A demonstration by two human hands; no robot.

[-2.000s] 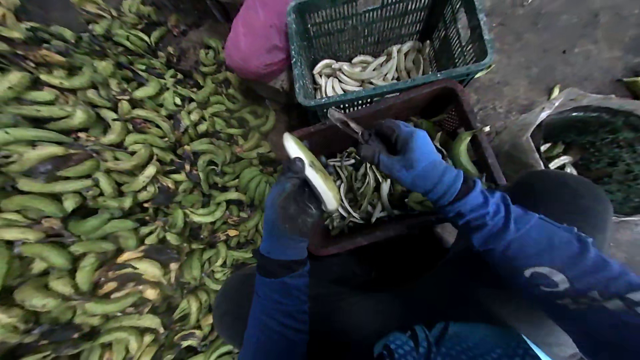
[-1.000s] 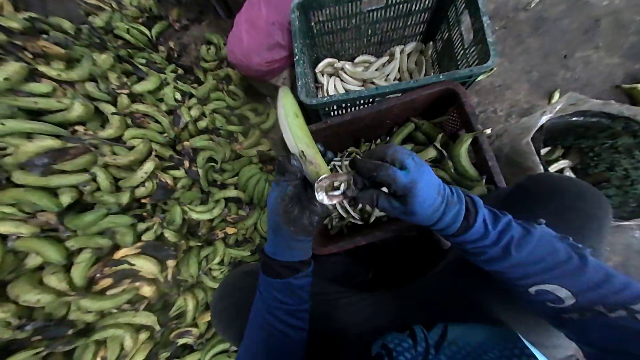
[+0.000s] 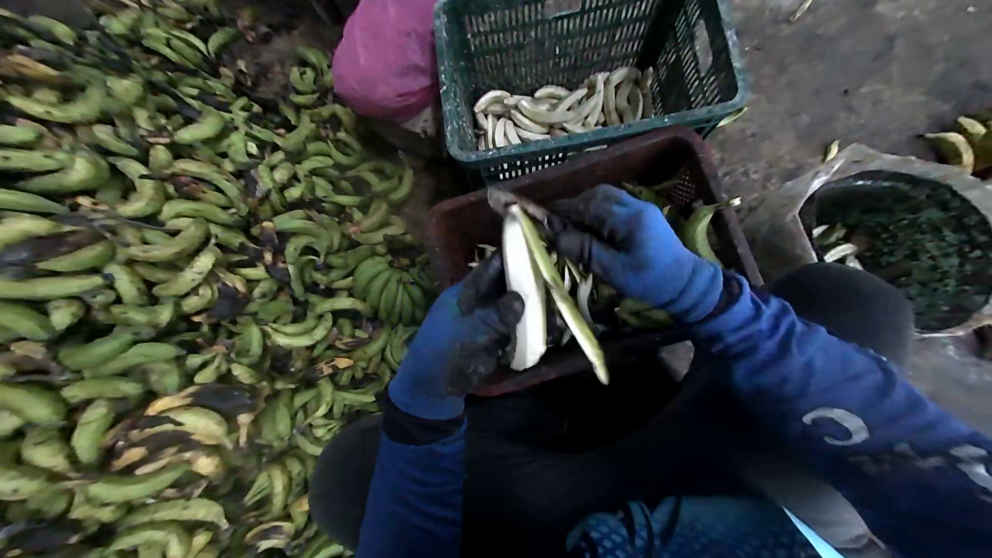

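My left hand (image 3: 484,325), in a blue glove with dark stains, grips a partly peeled plantain (image 3: 524,298) whose white flesh shows. A long strip of green peel (image 3: 570,318) hangs off its upper end, with its tip pointing down. My right hand (image 3: 612,240), gloved alike, is closed on a small knife (image 3: 505,199), its blade at the plantain's top end. The handle is mostly hidden by the fingers. Below both hands stands a dark red plastic crate (image 3: 721,225) with peels and green plantains inside.
A green plastic crate (image 3: 589,142) holding peeled plantains stands beyond the red one. Green plantains (image 3: 194,271) cover the ground at left. A pink bundle (image 3: 387,58) lies beside the green crate. At right is a lined round container (image 3: 899,232) of dark liquid with pale pieces.
The plantain held in my left hand has lost more skin, and a strip of peel now hangs loose. My right hand has moved up from the plantain's lower end to its top.
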